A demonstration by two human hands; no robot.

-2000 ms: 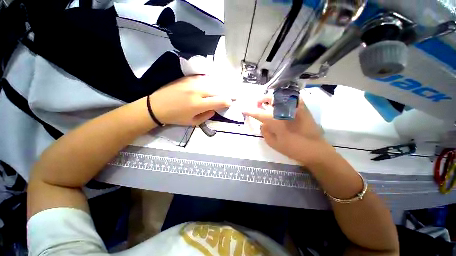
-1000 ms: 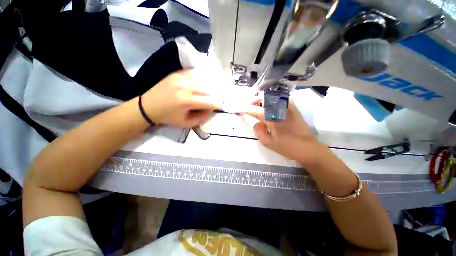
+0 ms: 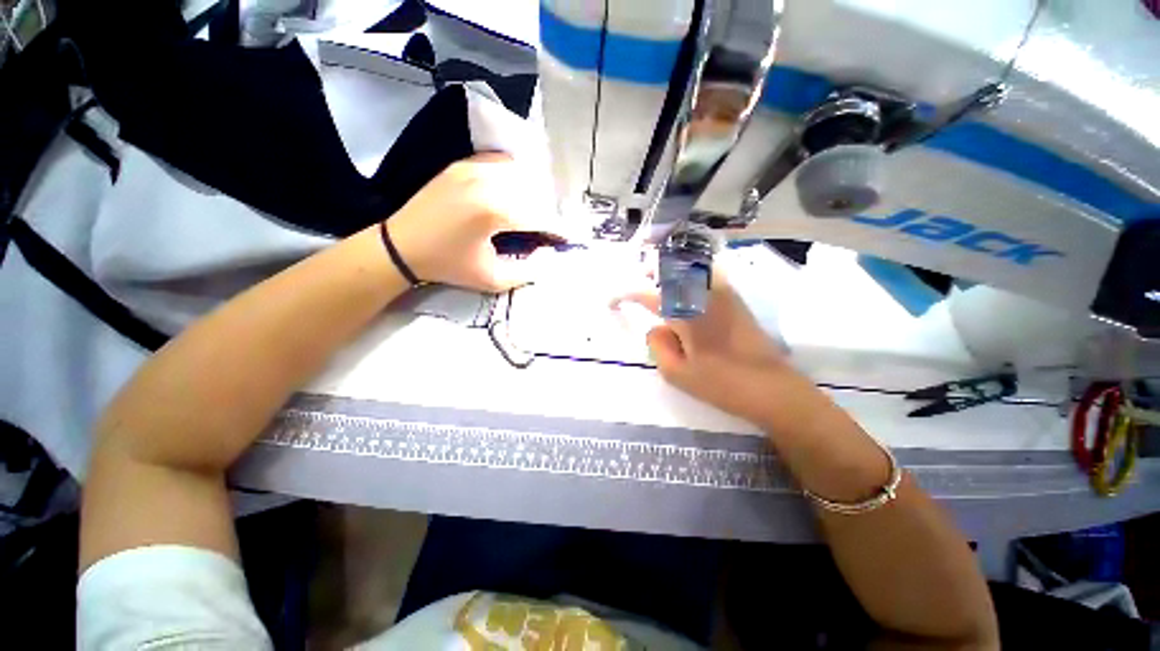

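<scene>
The pale garment panel with black sections (image 3: 204,191) lies left of and under the needle area. The presser foot (image 3: 608,219) is just above glaring white fabric. My left hand (image 3: 471,226) is left of the presser foot with fingers bent on the fabric edge, a dark bit showing under the fingers. My right hand (image 3: 704,333) is right of and in front of the needle, partly behind a grey-blue cylinder (image 3: 686,282), thumb and finger near the bright fabric. Glare hides the fingertips and what they touch.
The white sewing machine head (image 3: 941,191) fills the upper right. Thread snips (image 3: 963,394) lie on the table at right, with red and yellow scissors handles (image 3: 1104,439) at the far right edge. A ruler scale (image 3: 534,448) runs along the grey front edge.
My left hand has moved slightly up and left, away from my right hand. The dark line between the hands no longer shows. The camera view has turned, showing more of the machine head.
</scene>
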